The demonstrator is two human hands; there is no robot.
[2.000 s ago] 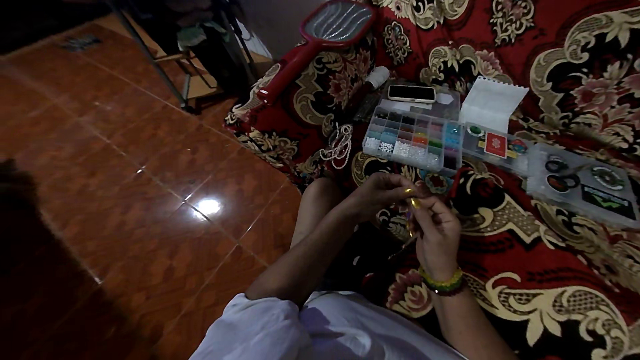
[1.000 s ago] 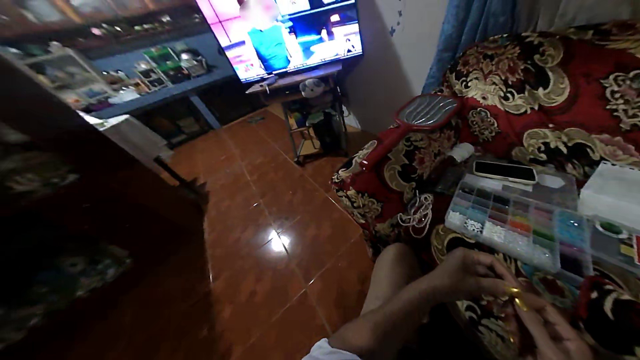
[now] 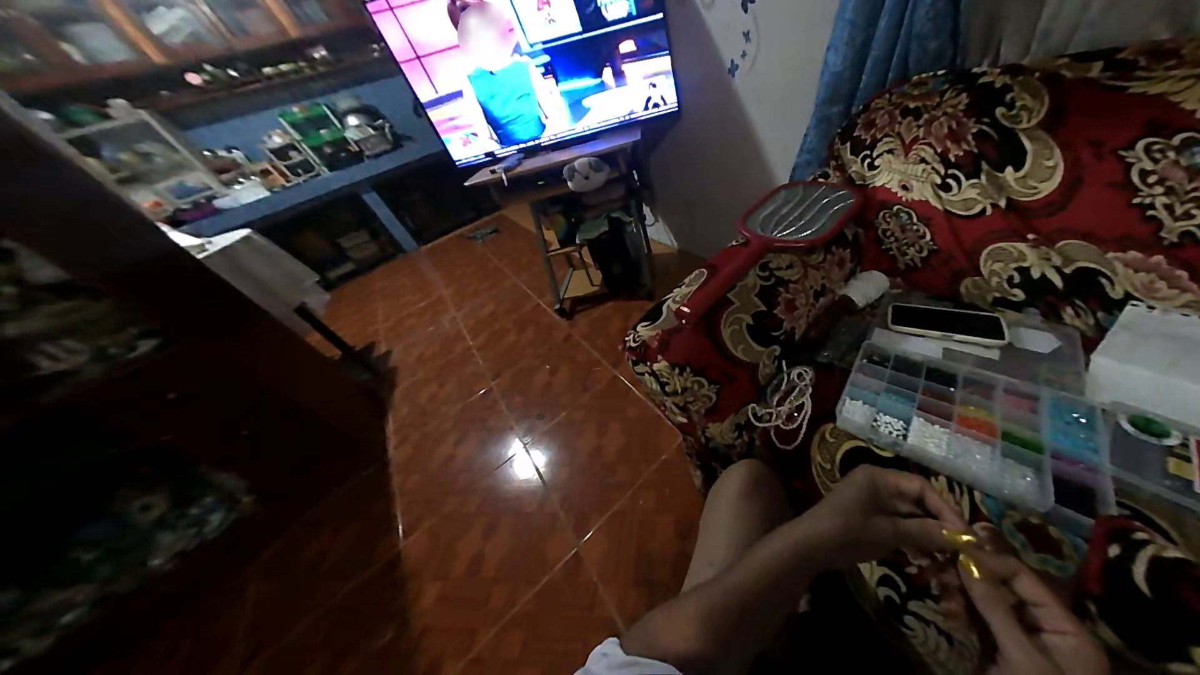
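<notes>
My left hand [image 3: 886,514] reaches in from the lower middle of the head view, its thumb and fingertips pinched close to those of my right hand [image 3: 1029,614] at the lower right. Shiny gold-yellow spots [image 3: 970,566] show at the meeting fingertips; whether they are painted nails or a small held thing cannot be told. Any thread or bead between the fingers is too small to see. Just beyond the hands, a clear plastic compartment box [image 3: 947,448] holds beads in several colours. A beaded loop [image 3: 1041,544] lies on the sofa beside my right hand.
On the patterned sofa [image 3: 947,141] lie a phone [image 3: 947,324], pale strands [image 3: 787,405], a white paper pad [image 3: 1148,361] and a roll of green tape [image 3: 1149,427]. A red racket [image 3: 802,214] rests on the armrest. A lit television [image 3: 534,84] stands beyond the tiled floor [image 3: 506,525].
The view has swung up and left, bringing the television into sight and my hands to the lower right. My fingertips stay together throughout.
</notes>
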